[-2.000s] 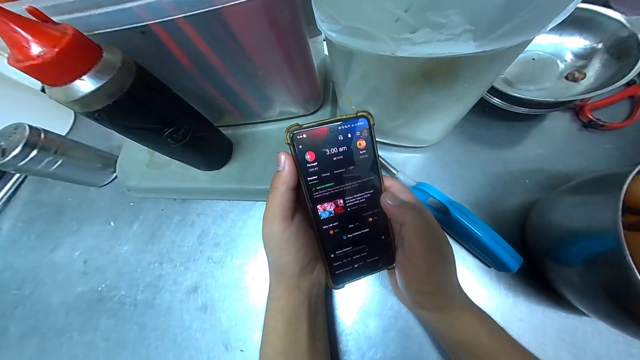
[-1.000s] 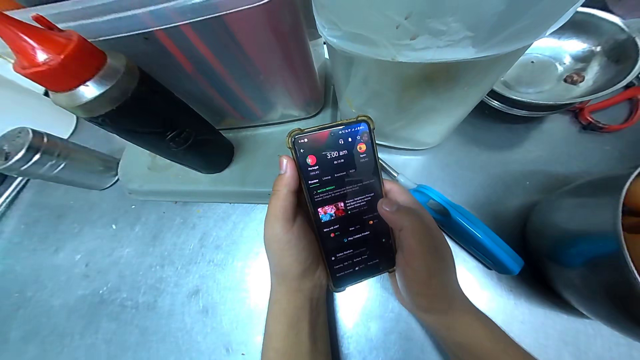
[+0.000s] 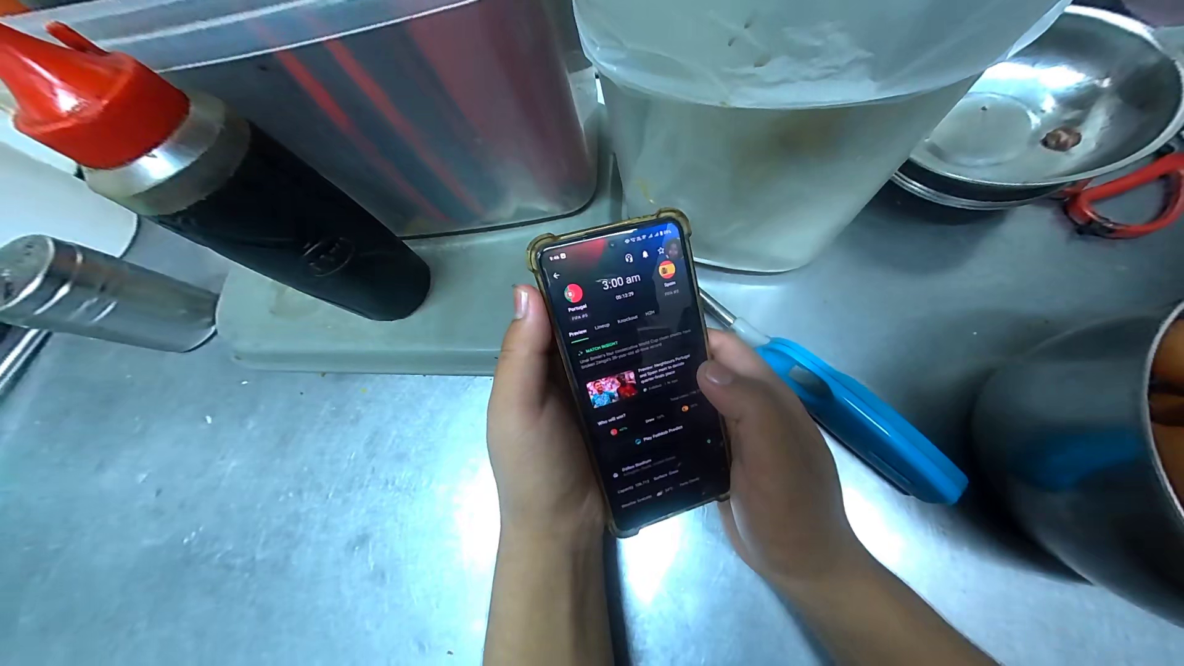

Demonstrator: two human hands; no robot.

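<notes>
A smartphone (image 3: 638, 370) in a clear, yellowish case is held upright between both hands, its lit dark screen facing me. My left hand (image 3: 546, 416) grips its left edge, thumb along the side. My right hand (image 3: 777, 444) holds the right edge, the thumb resting over the edge of the screen. Just beyond my right hand lies a blue-handled gas lighter (image 3: 860, 416) with a metal tip, partly hidden by the phone and hand. Behind the phone are a grey-green board (image 3: 370, 342) and a whitish plastic container (image 3: 740, 176).
A black bottle (image 3: 296, 222) with a red nozzle and a metal shaker (image 3: 111, 294) stand at left. Behind is a lidded clear plastic bin (image 3: 435, 120). At right are a steel pan (image 3: 999, 120), a red handle (image 3: 1128, 199) and a large metal pot (image 3: 1064, 444) on the steel counter (image 3: 277, 518).
</notes>
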